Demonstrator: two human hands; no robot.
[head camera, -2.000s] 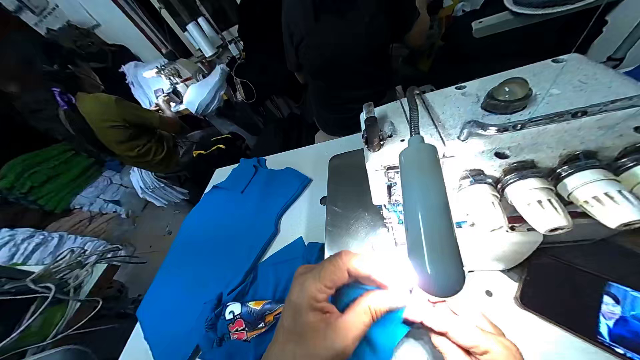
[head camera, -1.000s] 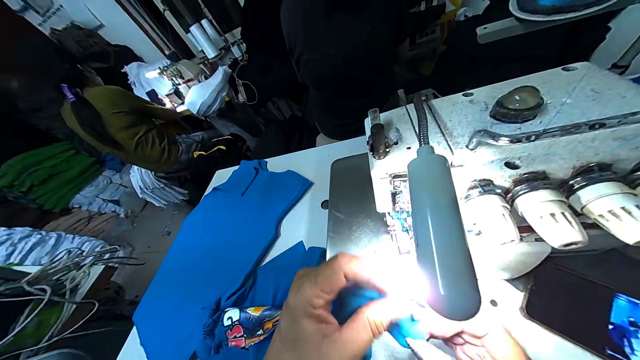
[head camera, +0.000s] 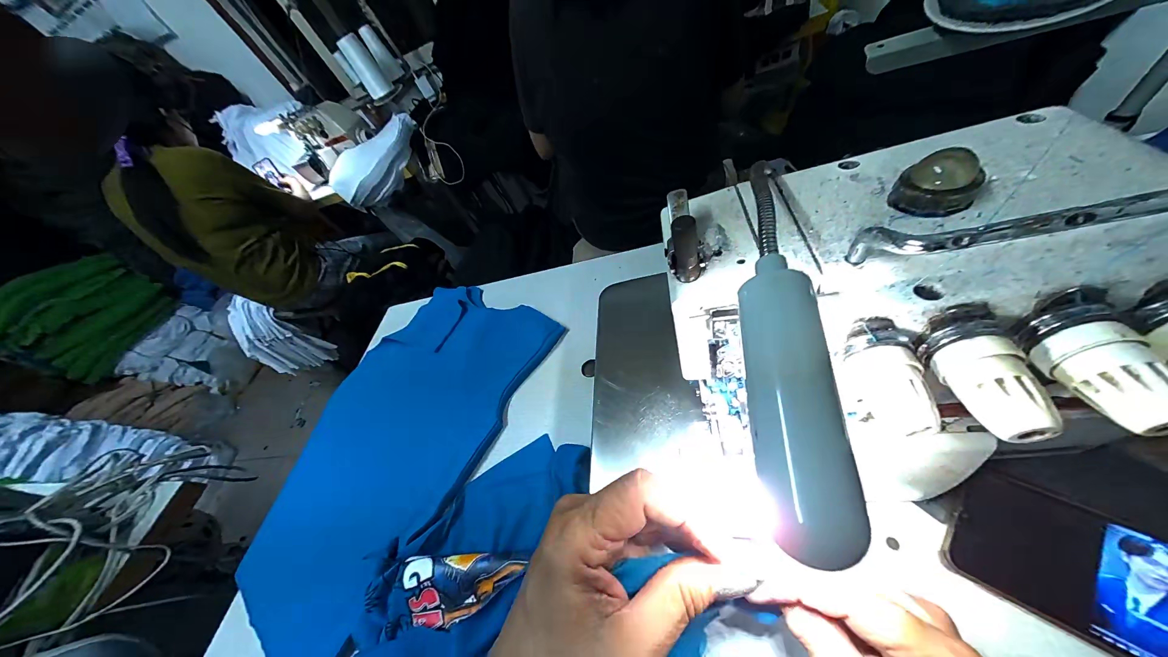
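My left hand (head camera: 607, 575) pinches a bunched edge of blue fabric (head camera: 643, 573) between thumb and fingers, in front of an industrial sewing machine (head camera: 1013, 210). Close beside it, my right hand (head camera: 867, 625) holds the same fabric with its fingertips; glare washes out part of that hand. The machine's grey lamp (head camera: 803, 411) hangs over the bright area, and the needle is hidden. Left of my hands, a flat blue garment piece (head camera: 392, 429) lies on the white table (head camera: 566, 292), with a folded printed part (head camera: 456, 584) overlapping it.
White thread tension knobs (head camera: 990, 383) line the machine's front. A phone (head camera: 1040, 538) with a lit screen lies at the right. A metal plate (head camera: 639, 365) is set beside the needle area. Another person (head camera: 219, 219) sits at the left, near piles of green cloth (head camera: 82, 315) and a cable tangle (head camera: 82, 538).
The fabric between my hands has shifted and bunched differently, and my fingers have changed their hold on it. The flat blue piece lies where it was.
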